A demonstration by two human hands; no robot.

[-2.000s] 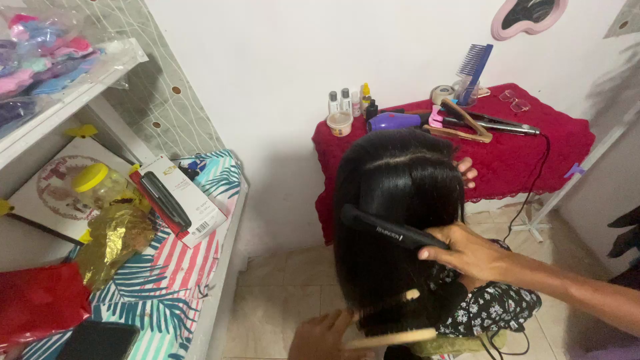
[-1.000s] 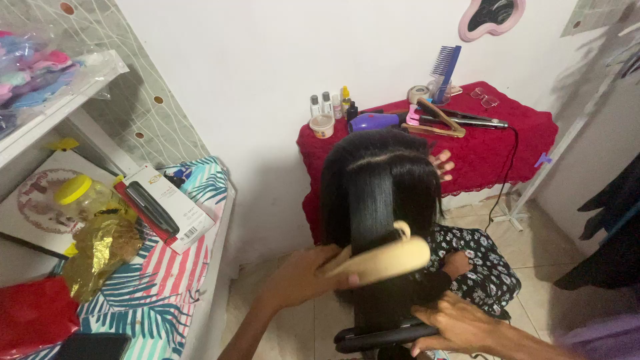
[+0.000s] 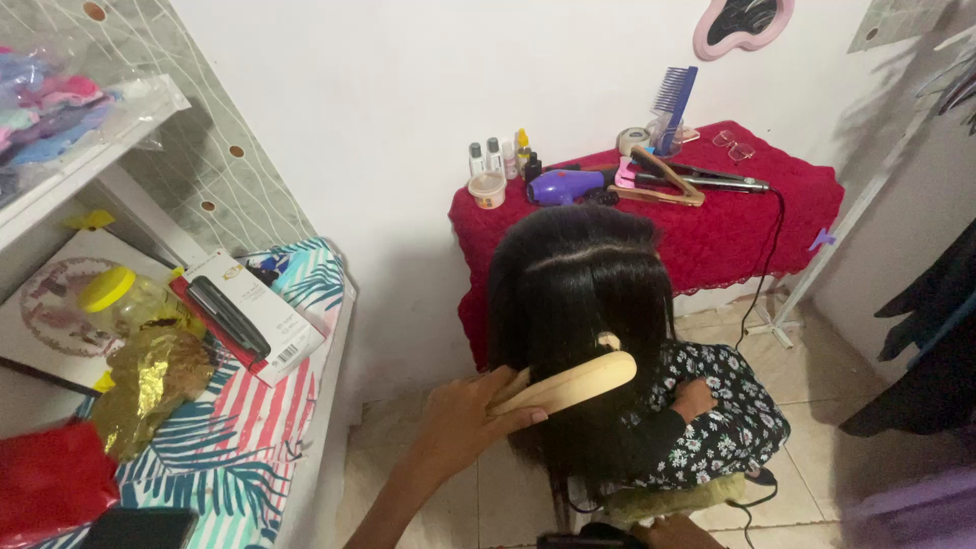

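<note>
A seated person's long black hair (image 3: 579,305), parted across the crown, hangs down in the middle of the head view. My left hand (image 3: 476,415) grips a pale wooden brush or comb (image 3: 583,381) lying across the hair at mid-length. At the bottom edge my right hand (image 3: 679,531) is partly cut off by the frame, around a black hair straightener (image 3: 587,537) below the hair ends. The person sits in a black floral garment (image 3: 732,404), one hand resting on the lap.
A red-covered table (image 3: 762,236) behind holds a purple hair dryer (image 3: 566,187), another flat iron (image 3: 709,180), bottles and a blue comb (image 3: 675,107). At left, a shelf (image 3: 335,366) bears a boxed straightener (image 3: 229,320) and a jar (image 3: 114,301). Dark clothes hang at right.
The straightener in my right hand has moved down from the upper hair, past the ends, to the frame's bottom edge. My left hand has come up from the lower hair with the wooden tool.
</note>
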